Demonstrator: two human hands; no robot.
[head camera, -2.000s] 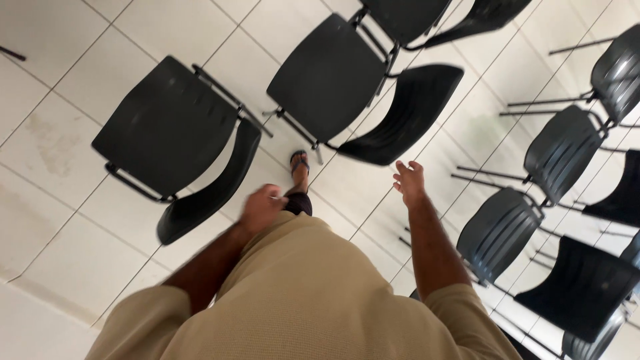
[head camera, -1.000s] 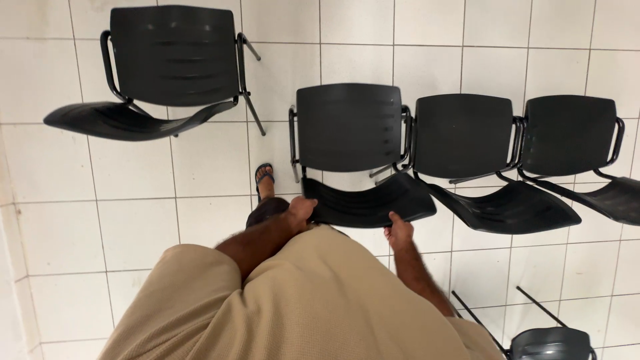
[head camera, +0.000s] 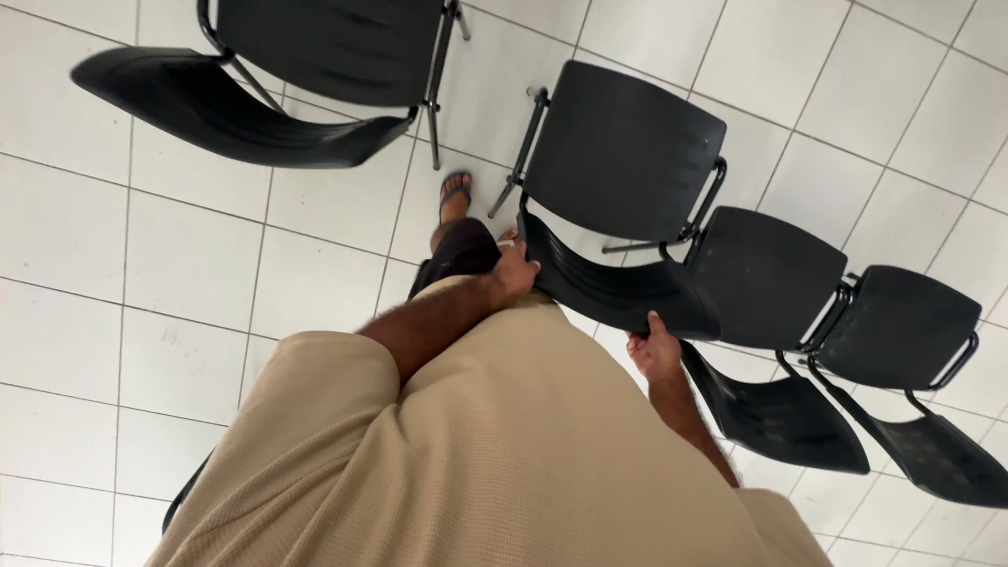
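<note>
A black plastic chair with a metal frame stands just ahead of me, its seat (head camera: 626, 150) away from me and its curved backrest (head camera: 622, 283) toward me. At the backrest's left end, my left hand (head camera: 516, 272) grips the edge. Farther right along the same top edge, my right hand (head camera: 656, 346) holds on with the thumb over the rim and the fingers partly hidden below. The held chair's right side meets or overlaps the neighbouring black chair (head camera: 768, 276); whether they touch I cannot tell.
Another black chair (head camera: 331, 47) stands at the upper left, apart from the held one. A farther black chair (head camera: 898, 327) continues the row at the right. My sandalled foot (head camera: 455, 193) is on the white tiled floor (head camera: 197, 276) between the left chair and the held one.
Two seconds ago both hands were off the chair; one second ago they were on its backrest, as now. The view has turned since then.
</note>
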